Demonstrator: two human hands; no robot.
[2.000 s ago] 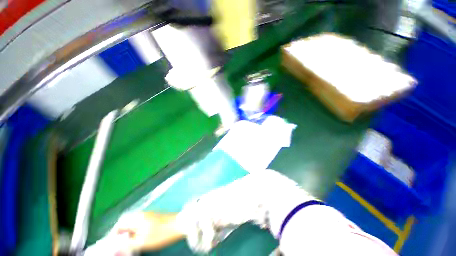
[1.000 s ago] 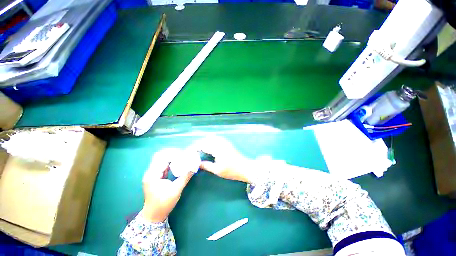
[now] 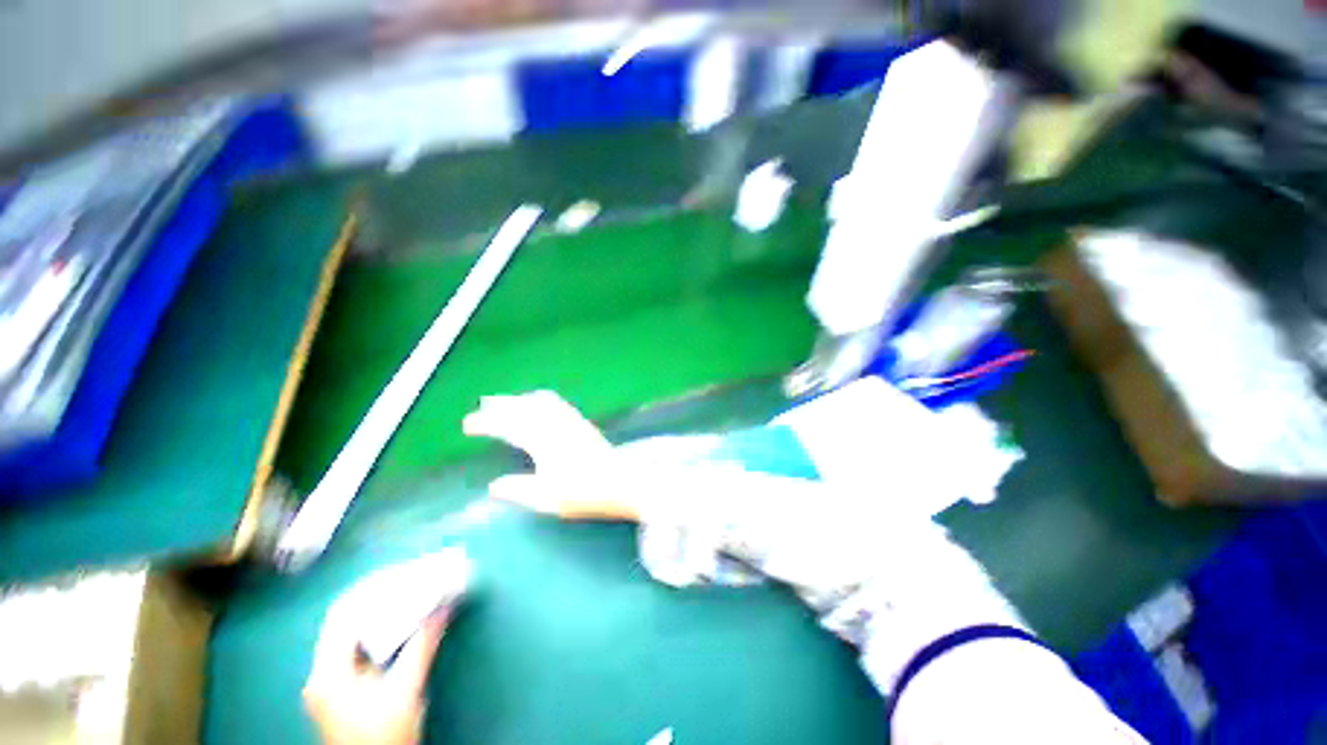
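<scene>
My left hand is low at the left over the green mat, fingers bent. Glare and blur hide whether a white housing is in it. My right hand reaches out near the belt's front edge, right of the white guide bar, with fingers and thumb apart and nothing visible between them. The two hands are apart. The tip of a slim white strip shows at the bottom edge.
The green belt runs behind the bench, crossed by the white guide bar. A white block stands beyond it. A carton of white parts is right, another carton lower left. White paper lies beside the blue tray.
My hands were together over the mat and are now apart. My right hand has opened and moved towards the belt; my left is lower left. The view has shifted right and blurred.
</scene>
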